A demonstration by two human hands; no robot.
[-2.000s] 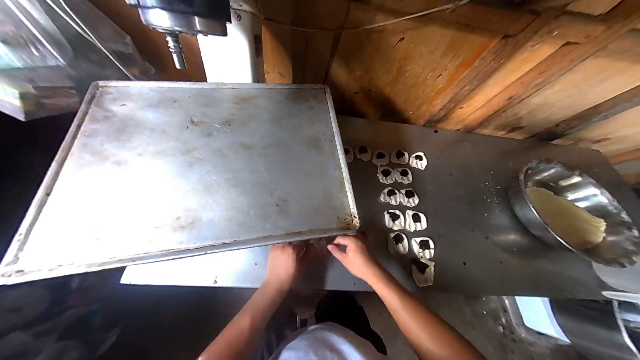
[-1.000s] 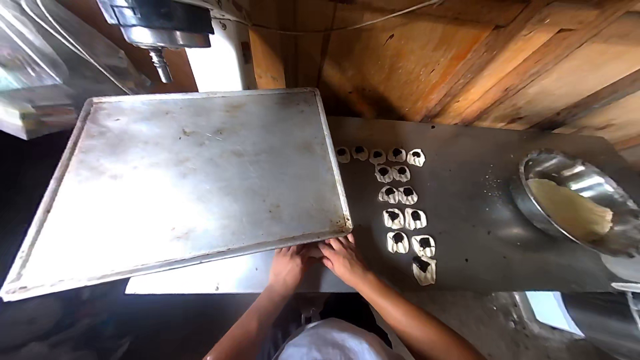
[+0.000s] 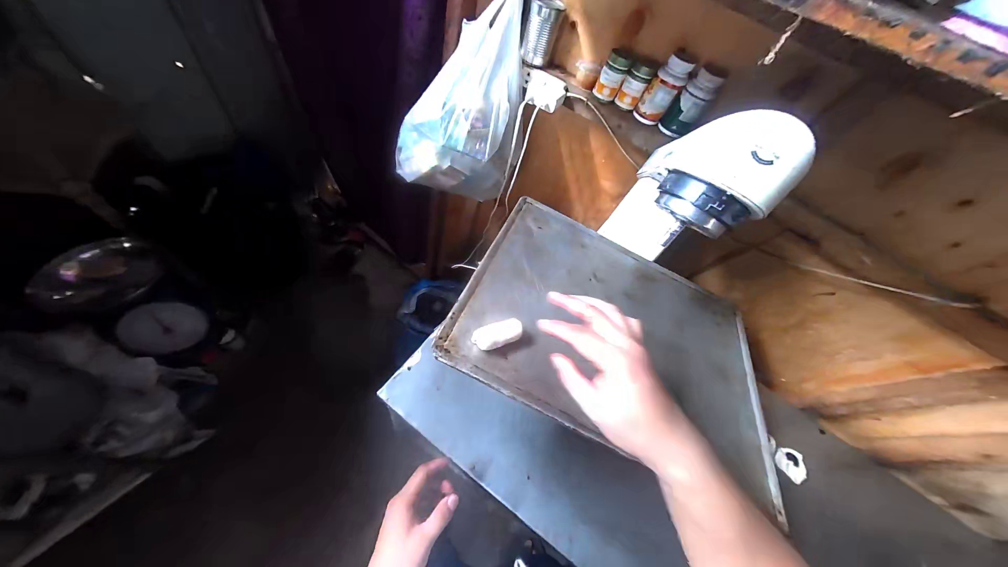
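Note:
A small white dough roll (image 3: 497, 335) lies near the left corner of a metal baking tray (image 3: 669, 315), which rests on the metal table (image 3: 504, 465). Over the tray, just right of the roll, my right hand (image 3: 610, 366) is held with fingers spread, holding nothing. My left hand (image 3: 417, 512) is off the table's front edge, empty, its fingers apart and slightly curled. One flat dough piece with a dark filling (image 3: 791, 465) shows on the table beyond the tray's right edge.
A white stand mixer (image 3: 728, 169) stands behind the tray. A plastic bag (image 3: 465, 110) hangs by the wooden wall, and several bottles (image 3: 665, 90) stand on a ledge. A kitchen scale (image 3: 162, 327) and metal bowl (image 3: 98, 272) are at far left.
The view has swung strongly to the left. My hands, earlier together at the tray's near edge, are now apart. A dough roll now lies on the tray, which was bare before.

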